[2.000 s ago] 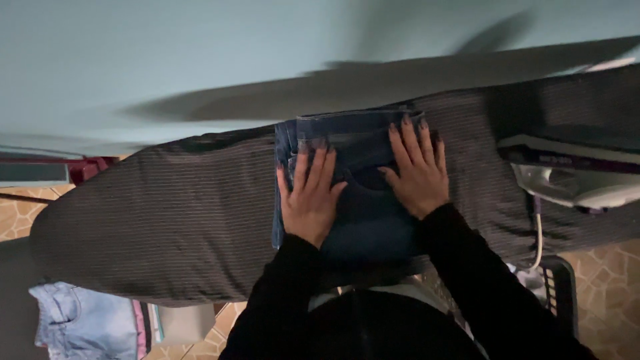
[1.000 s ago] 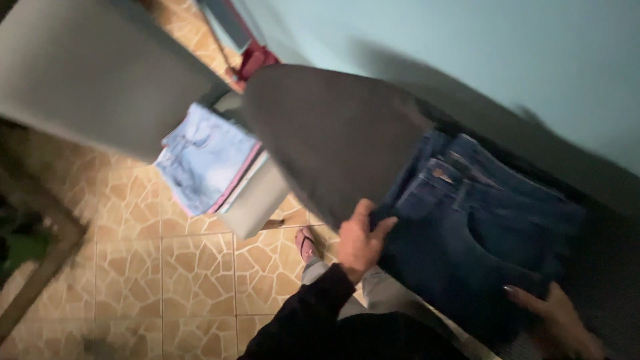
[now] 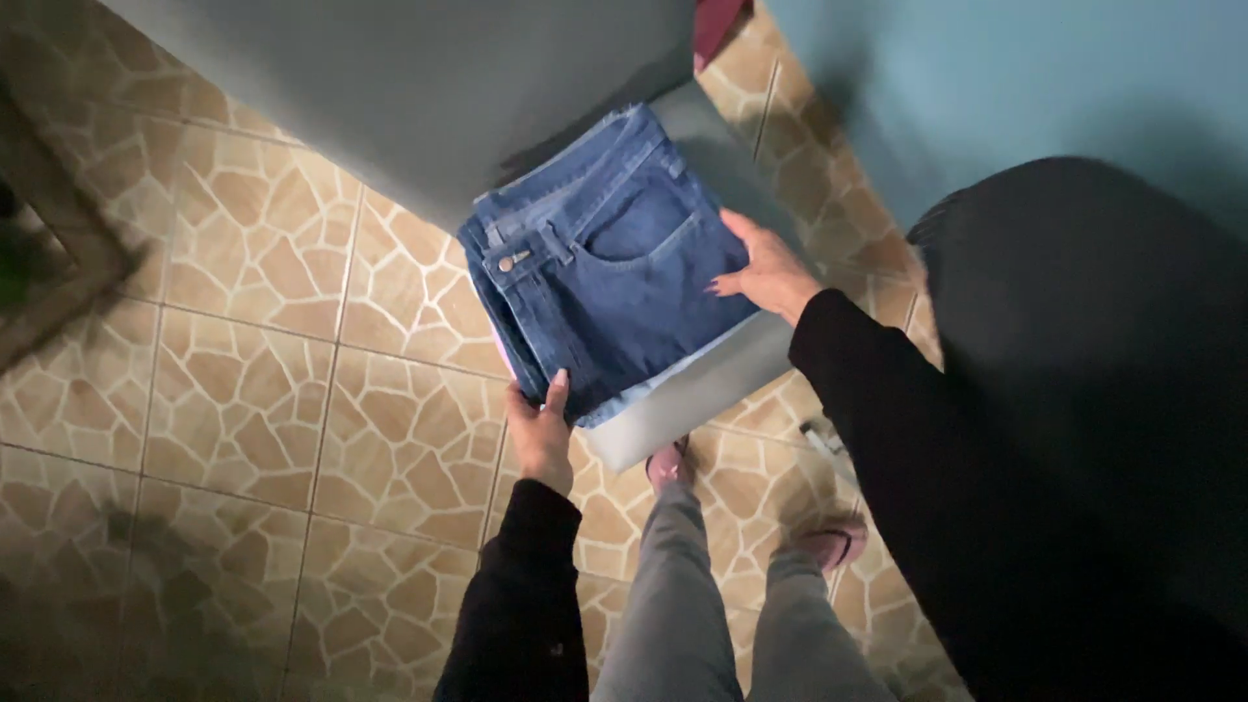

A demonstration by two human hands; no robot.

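Observation:
A folded pair of blue denim jeans lies over a pile of folded clothes on the pale grey seat of a chair. Light blue denim shows as a thin edge beneath it. My left hand grips the lower left corner of the jeans, thumb on top and fingers at the side. At the right edge, my right hand has its thumb and fingers spread against the cloth; the fingertips rest on or just over it. The waistband with its metal button faces up and left.
The ironing board's dark rounded end stands at the right, near the light blue wall. A grey upholstered backrest rises behind the pile. My feet in flip-flops are on the patterned tile floor. A wooden frame is at far left.
Both hands have brought the folded dark jeans from the ironing board to the pile on the chair, over the light blue denim. The view has swung left.

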